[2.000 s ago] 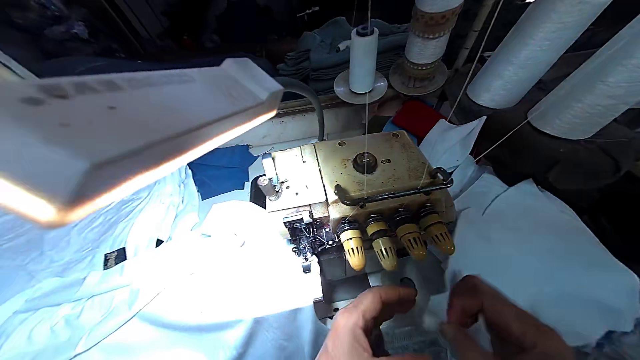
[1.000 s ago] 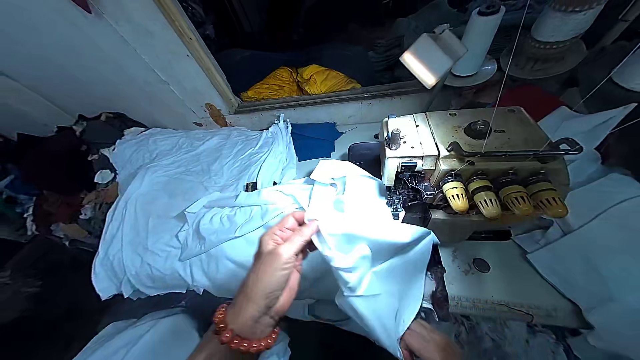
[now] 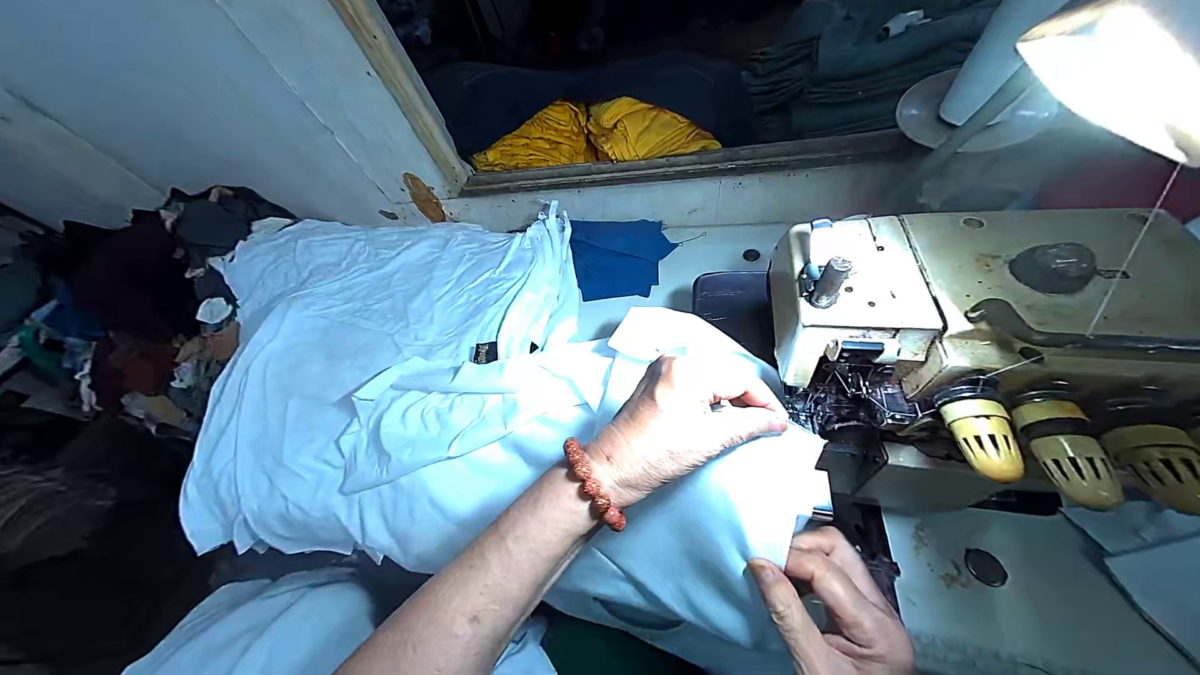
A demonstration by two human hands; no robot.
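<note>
My left hand, with a beaded bracelet at the wrist, pinches the upper edge of a pale blue fabric piece close to the needle area of an overlock sewing machine. Lower and to the right, my right hand grips the same piece's right edge between thumb and fingers. The fabric lies left of the machine's looper area, where dark metal parts show. Yellow tension knobs line the machine's front. Whether the fabric lies under the presser foot cannot be told.
Pale blue garments are heaped left of the machine, beside a dark blue cloth. Fabric scraps pile up at far left. A lit lamp hangs over the machine at upper right. Yellow cloth lies beyond the ledge.
My left hand has moved right, toward the machine's needle area, with the fabric. My right hand, mostly hidden a second ago, now shows at the fabric's right edge. The view has swung left since two seconds ago.
</note>
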